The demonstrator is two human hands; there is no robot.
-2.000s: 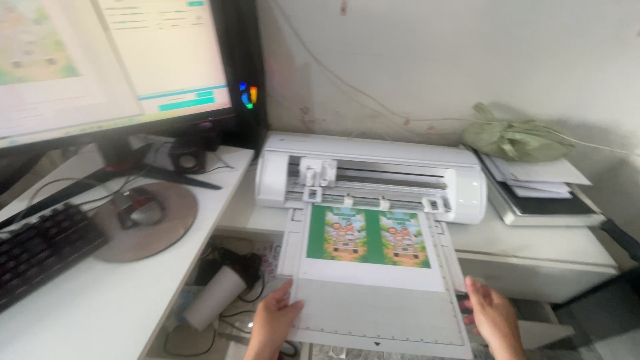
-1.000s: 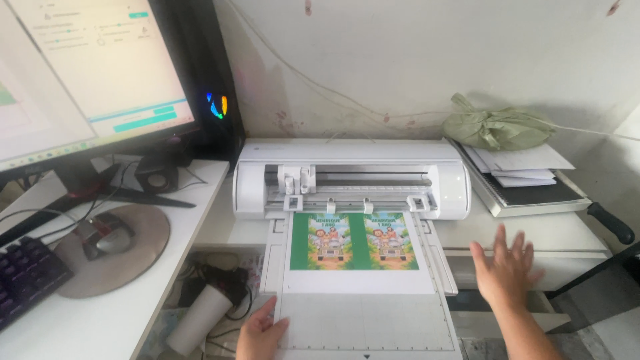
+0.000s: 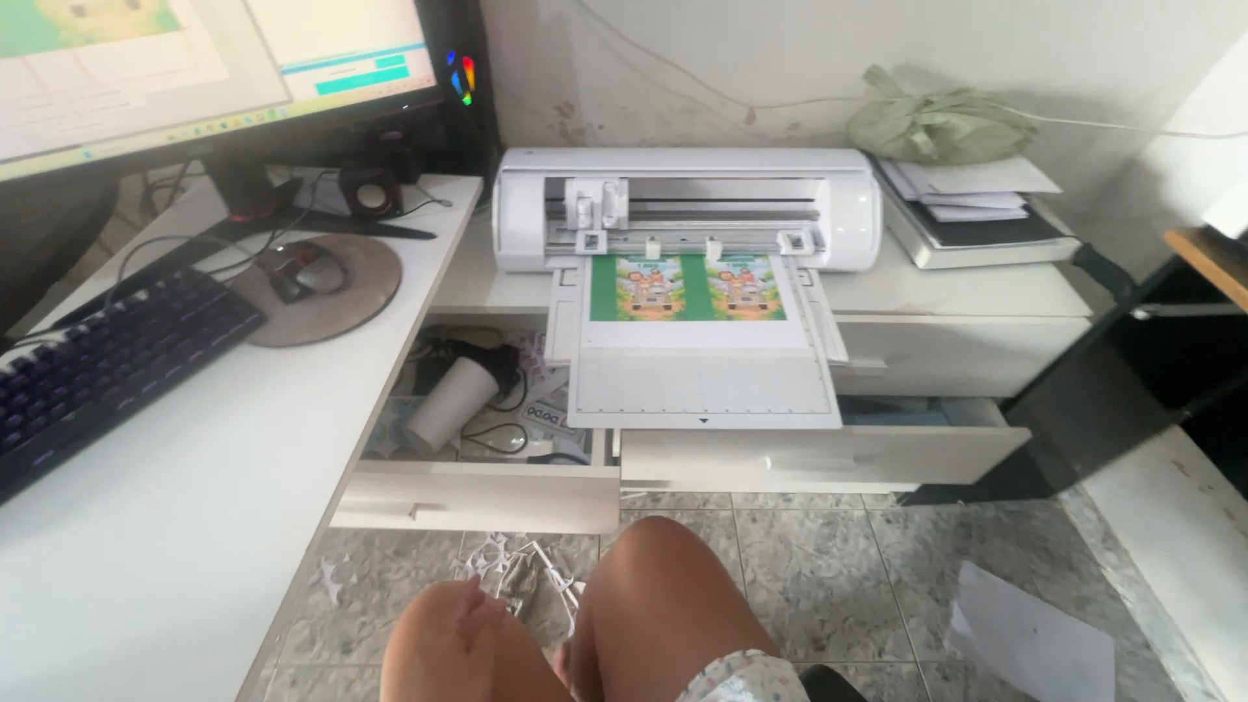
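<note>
A white cutting machine (image 3: 687, 210) stands on the white cabinet. Its pale cutting mat (image 3: 704, 385) lies partly inside it and juts out over the drawers. On the mat is a printed sheet (image 3: 697, 334) with two colourful cartoon pictures on green, their upper part under the rollers. The white tool carriage (image 3: 597, 205) sits at the left of the rail. My left hand (image 3: 478, 629), blurred, rests on my left knee with its fingers apart, holding nothing that I can see. A bit of skin between my thighs may be part of my right hand; its state is hidden.
At left, a monitor (image 3: 214, 78), keyboard (image 3: 117, 361) and mouse (image 3: 317, 268) occupy the desk. Open drawers (image 3: 478, 497) jut out below the machine, one with a white roll (image 3: 450, 405). Right of it lie papers (image 3: 975, 185) and a green cloth bundle (image 3: 941, 127). Paper scraps (image 3: 507, 561) litter the floor.
Both hands were at the mat's sides, then the right one was raised off it; now neither touches the mat. The mat and sheet have moved further into the machine. The view has shifted.
</note>
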